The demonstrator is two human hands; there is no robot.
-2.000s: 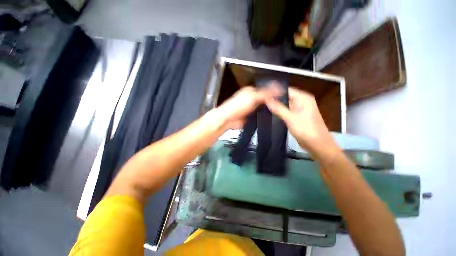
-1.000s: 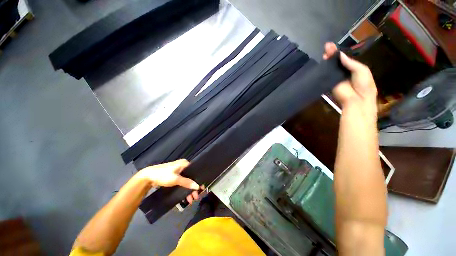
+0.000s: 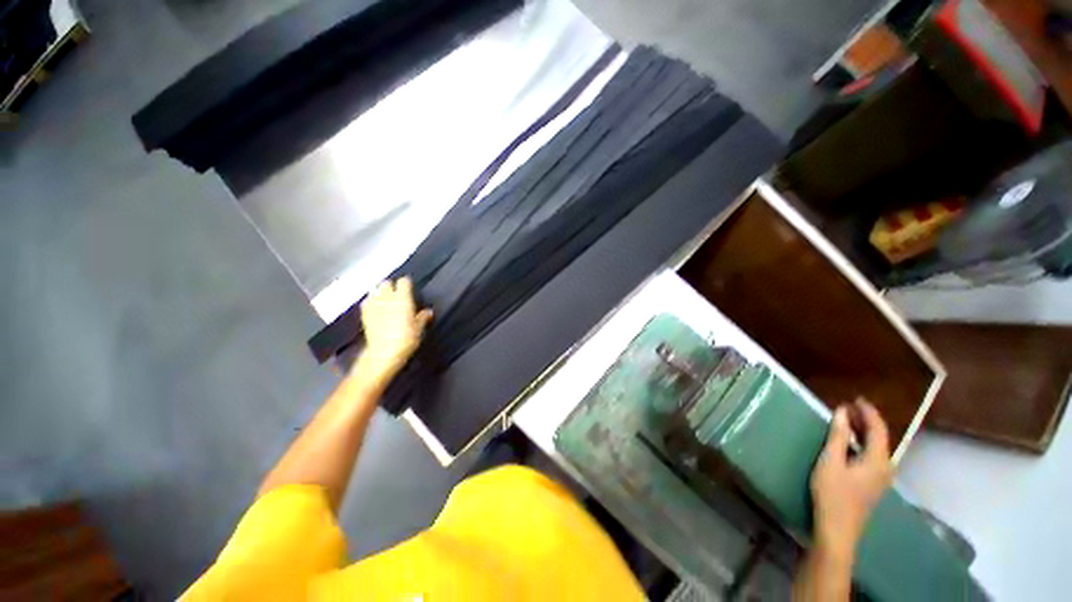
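The strip pile (image 3: 529,200), loose fanned black lengths, lies slantwise on the metal-topped side table. A wide flat black strip (image 3: 600,276) lies along the table's edge nearest the machine. My left hand (image 3: 394,326) rests on the near end of the loose strips, fingers curled down; whether it grips any is hidden. My right hand (image 3: 855,447) is above the green strip-cutting machine (image 3: 764,437), near the catch box. Its fingers are bent and apart, and no strip shows in it.
Stacked black strips (image 3: 306,77) line the table's far edge. The open catch box (image 3: 811,294) is behind the machine. A brown board (image 3: 993,382), a blurred fan (image 3: 1017,218) and a red-and-yellow item (image 3: 915,226) are at the right.
The wide strip, held between both hands before, now lies flat on the side table. My left hand has moved up onto the loose strips; my right hand has moved down over the machine.
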